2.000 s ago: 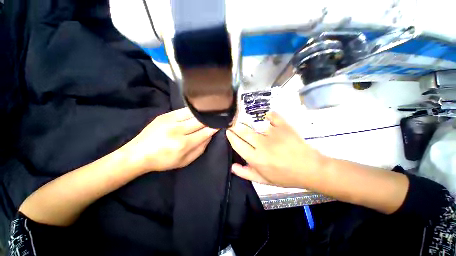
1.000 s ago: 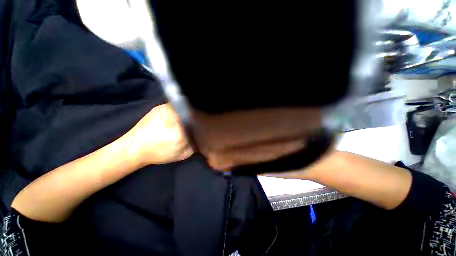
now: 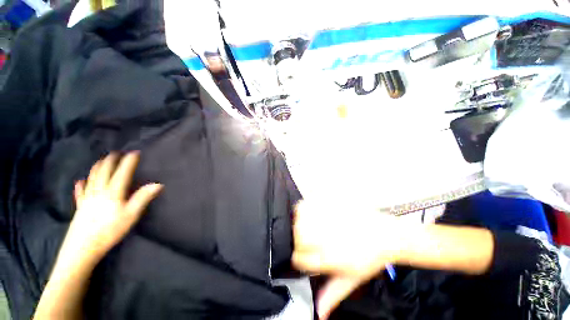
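Note:
A large black garment piece (image 3: 181,181) spreads over the left and middle of the view, with a pale stitch line along its right edge. Its top reaches the needle area of the white sewing machine (image 3: 375,40) with a blue stripe. My left hand (image 3: 103,206) lies on the cloth at the left, fingers spread. My right hand (image 3: 337,247), overexposed and blurred, is at the cloth's right edge; whether it grips the cloth cannot be told. A pale cloth strip (image 3: 300,297) shows below it.
Black-handled scissors (image 3: 478,131), metal attachments (image 3: 490,90) and a dark and yellow tool (image 3: 394,83) lie on the white table at the right. A clear plastic bag (image 3: 531,156) and a blue crate (image 3: 512,212) are at the right. A ruler-like strip (image 3: 437,199) edges the table.
My hands have left the needle area: the left moved left and opened on the cloth, the right moved down. The dark, blurred shape blocking the machine is gone. The view has shifted.

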